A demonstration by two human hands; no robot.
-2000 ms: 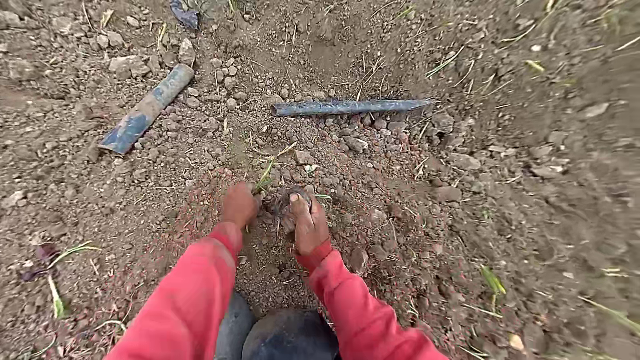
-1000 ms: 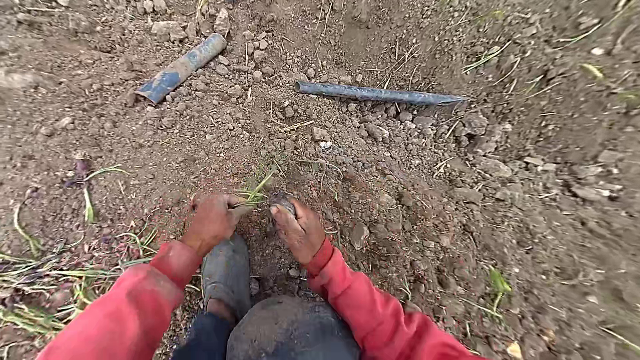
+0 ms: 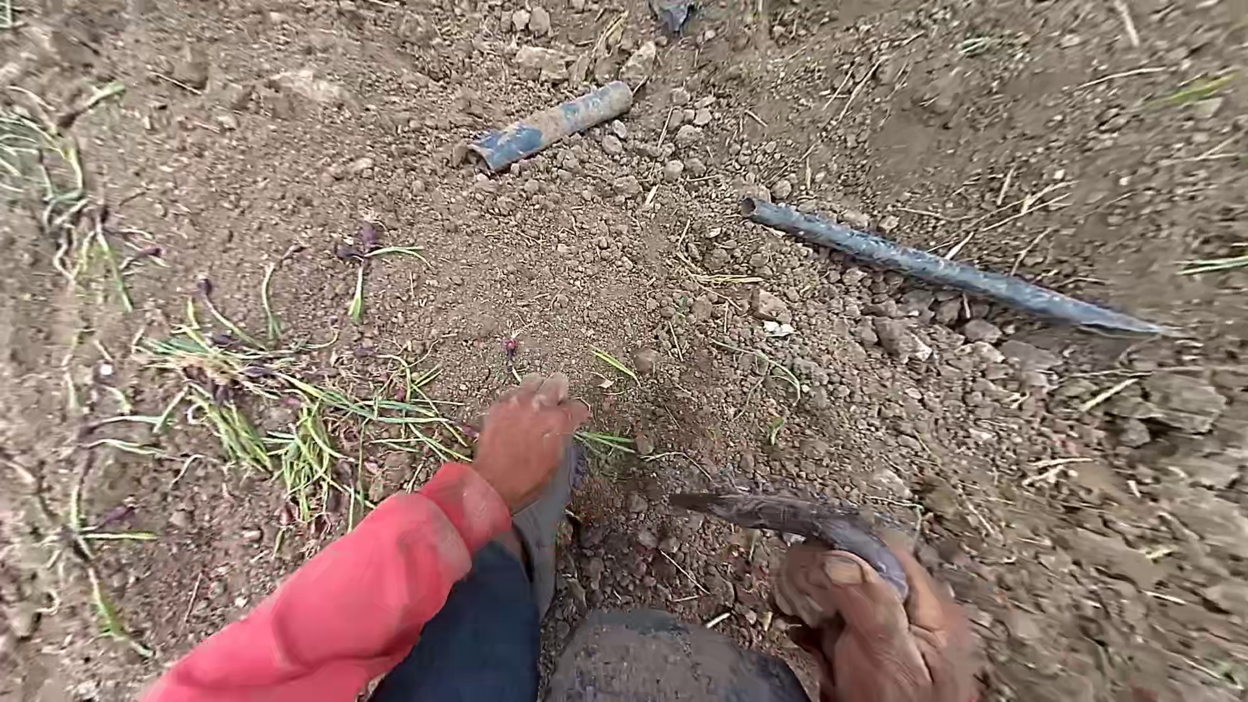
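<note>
My left hand (image 3: 531, 434), in a red sleeve, is low over the soil above my shoe; green shoots (image 3: 604, 441) show at its right side, and I cannot tell whether its fingers hold them. At the lower right my right hand (image 3: 877, 619) grips a dark, curved, pointed tool (image 3: 780, 512) with soil on it, its tip to the left. Left of my left hand lies a loose heap of onion seedlings (image 3: 312, 439) with green leaves and purple bulbs. One small seedling (image 3: 361, 268) lies apart above the heap.
A short blue pipe piece (image 3: 556, 127), caked with soil, lies at the top. A longer blue-grey pipe (image 3: 946, 273) with a pointed end lies at the right among clods. My grey shoe (image 3: 541, 526) and dark knee (image 3: 673, 663) are at the bottom. More seedlings (image 3: 73, 195) lie far left.
My hands were close together over the soil; now they are apart, the right hand lower and further right, with the tool plainly in view. The view has shifted left.
</note>
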